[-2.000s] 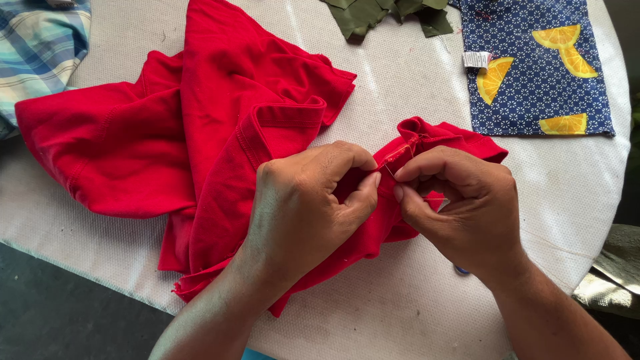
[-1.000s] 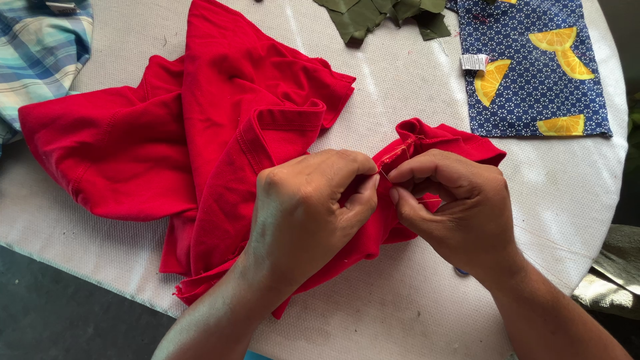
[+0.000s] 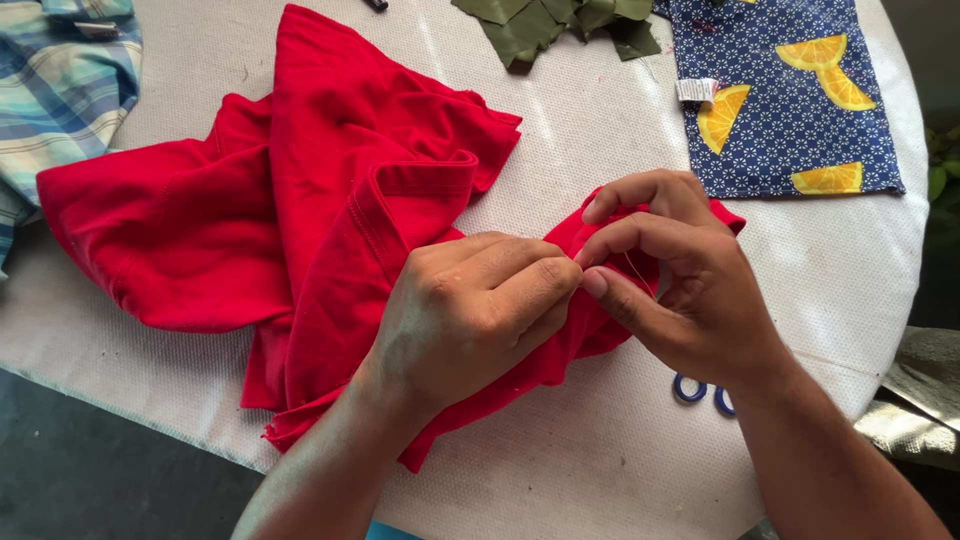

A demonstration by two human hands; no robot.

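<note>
A red cloth garment (image 3: pixel 337 217) with stitched seams lies rumpled across the table. My left hand (image 3: pixel 480 315) grips a fold of it between thumb and fingers. At that same fold, the thumb and forefinger of my right hand (image 3: pixel 675 277) meet the left fingertips, pinched together. A thin pale thread (image 3: pixel 637 271) curves beneath my right hand, over the red cloth. Whether a needle is between the fingertips cannot be seen. The blue finger loops of what look like scissors (image 3: pixel 689 389) show beside my right wrist, partly hidden by it.
The round table has a white textured cover (image 3: pixel 525 480). A blue cloth printed with orange slices (image 3: pixel 780 142) lies at the upper right, olive-green fabric scraps (image 3: pixel 525 30) at the top, and a blue plaid cloth (image 3: pixel 60 90) at the upper left. A small dark object (image 3: pixel 377 4) is at the top edge.
My right hand has turned, its fingers now arched over the fold and its tips against my left fingertips. The blue loops show more than before. My left hand keeps its hold on the red cloth.
</note>
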